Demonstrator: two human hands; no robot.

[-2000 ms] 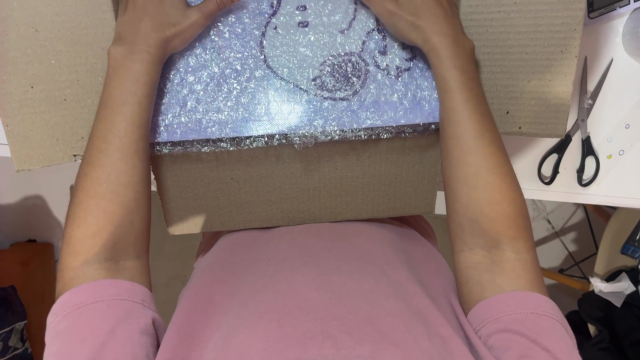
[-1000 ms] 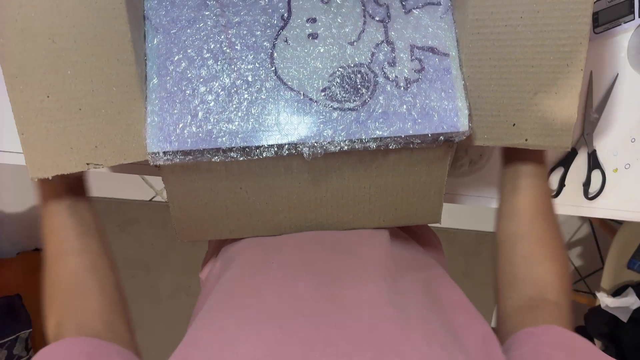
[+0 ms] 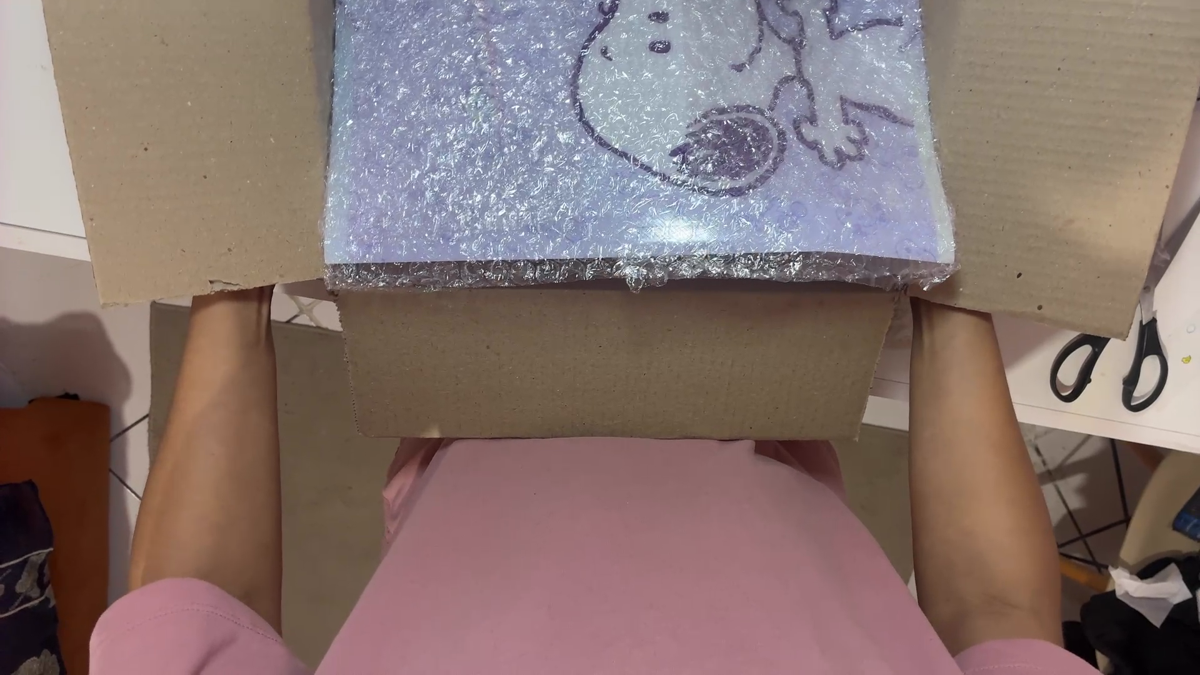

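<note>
A flat item in bubble wrap, with a cartoon dog on a light purple ground, lies in an opened cardboard box. The box's near flap hangs toward my body, and its left flap and right flap are spread outward. Both forearms reach forward beneath the side flaps. My left hand is hidden under the left flap and my right hand under the right one, so what they touch cannot be seen.
Scissors with black handles lie on the white table, right of the box and partly under the right flap. Dark cloth and a crumpled white tissue are at the lower right. An orange object stands at the lower left.
Both hands were on top of the bubble-wrapped item two seconds ago. They have left it and passed outward and under the side flaps.
</note>
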